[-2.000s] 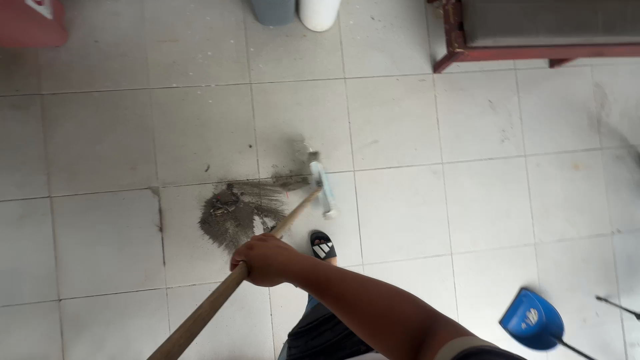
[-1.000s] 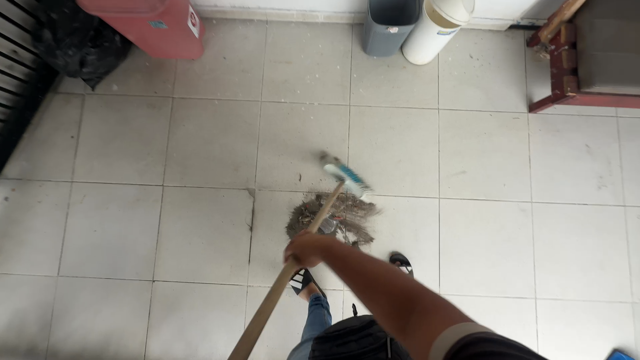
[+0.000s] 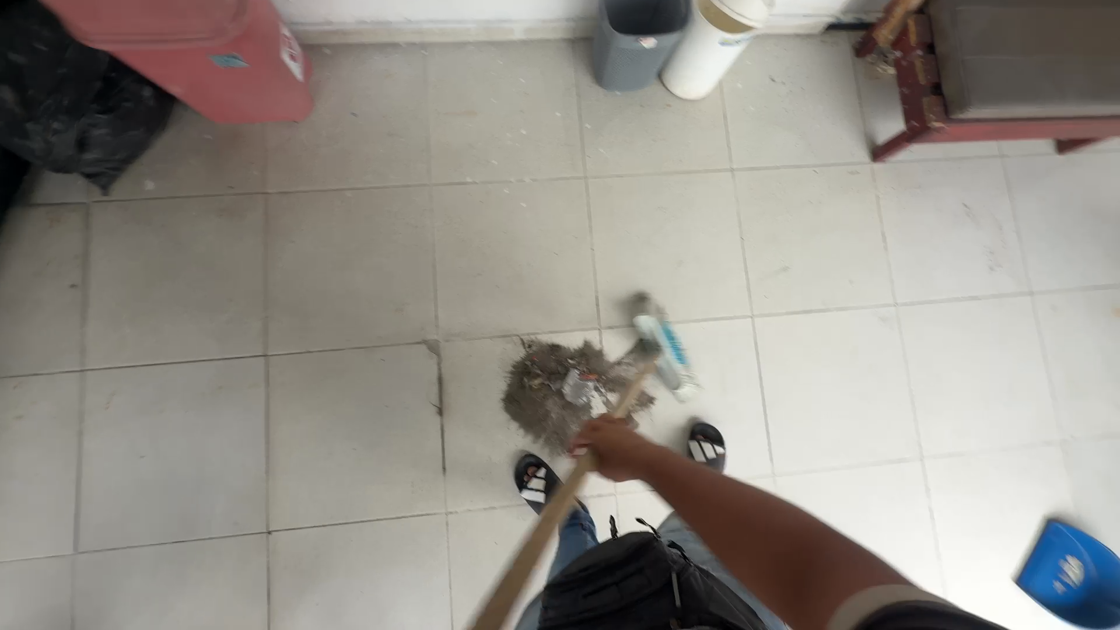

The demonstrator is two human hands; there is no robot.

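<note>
My right hand point(image 3: 610, 448) is closed around the wooden handle of a broom point(image 3: 535, 542). The handle runs from the bottom edge up to the broom head point(image 3: 667, 354), which is white and blue and slightly blurred. Left of the head, a heap of grey dust and litter point(image 3: 547, 389) lies on the tiles, with a pale crumpled scrap point(image 3: 577, 387) in it. The heap is just in front of my feet in black sandals. My left hand is out of view.
A blue dustpan point(image 3: 1072, 573) lies at the lower right. Along the wall stand a red bin point(image 3: 262, 74), a grey bin point(image 3: 626, 57) and a white container point(image 3: 704, 57). A black plastic bag point(image 3: 79, 114) is at the upper left, a cushioned red bench point(image 3: 1006, 131) at the upper right.
The broom head was beyond the heap one second ago and is now at its right side. The heap is more compact than two seconds ago, when it was streaked out. The view has shifted.
</note>
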